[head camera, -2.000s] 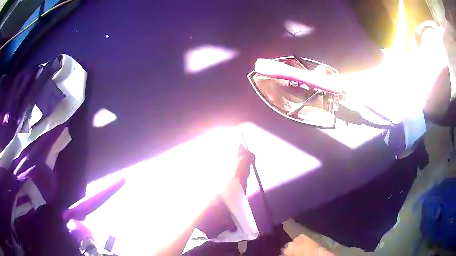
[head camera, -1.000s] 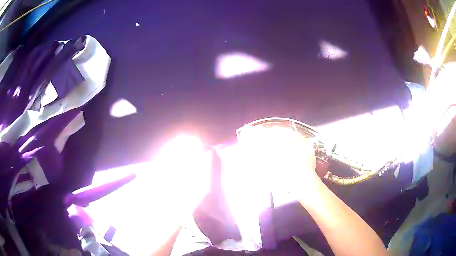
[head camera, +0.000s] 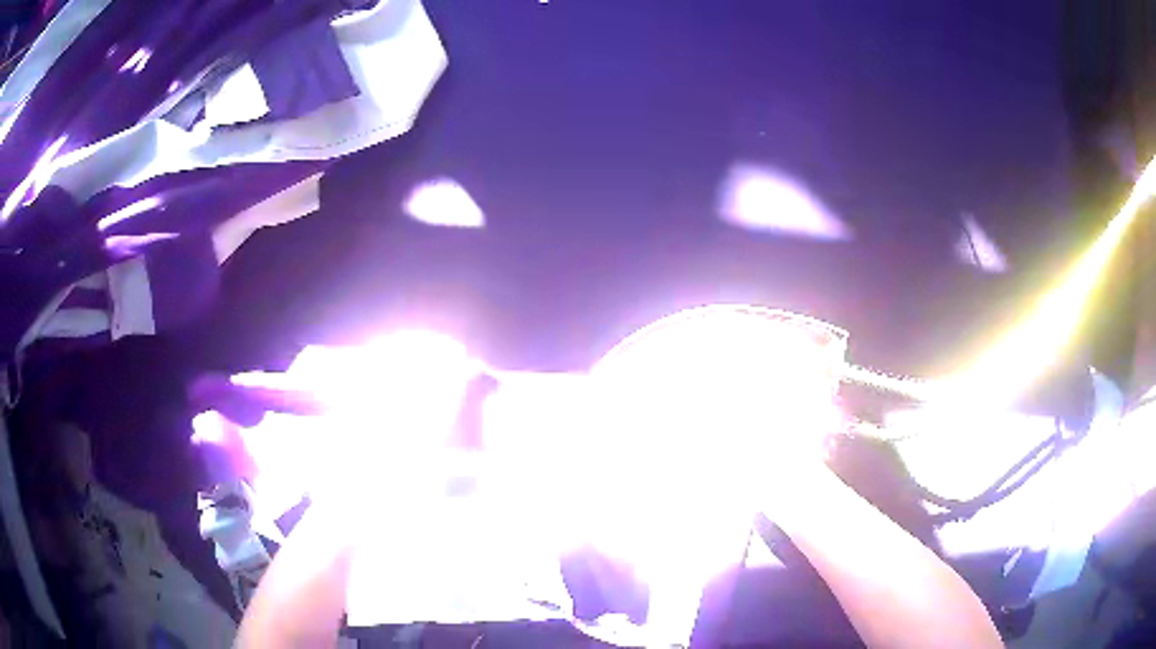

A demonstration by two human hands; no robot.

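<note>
A garment piece lies at the near table edge, mostly bleached by glare, with dark parts showing near its lower edge. The steam iron is over its right part; only its curved pale outline shows. My right forearm ends at the iron's rear, and my right hand is on it, its fingers lost in the glare. My left forearm reaches up over the left part of the cloth. My left hand is a white blur; its fingers and any hold are hidden.
A heap of dark cloth with white bands lies at the left. Sunlight patches mark the dark table cover. A glowing yellow hose and dark looped cord are at the right. Dark and pale cloth hangs at the near left edge.
The iron, first standing apart at the upper right, came to the near cloth with my right hand on it. My left hand has shifted left over the cloth. The view has moved, shifting the heap rightward.
</note>
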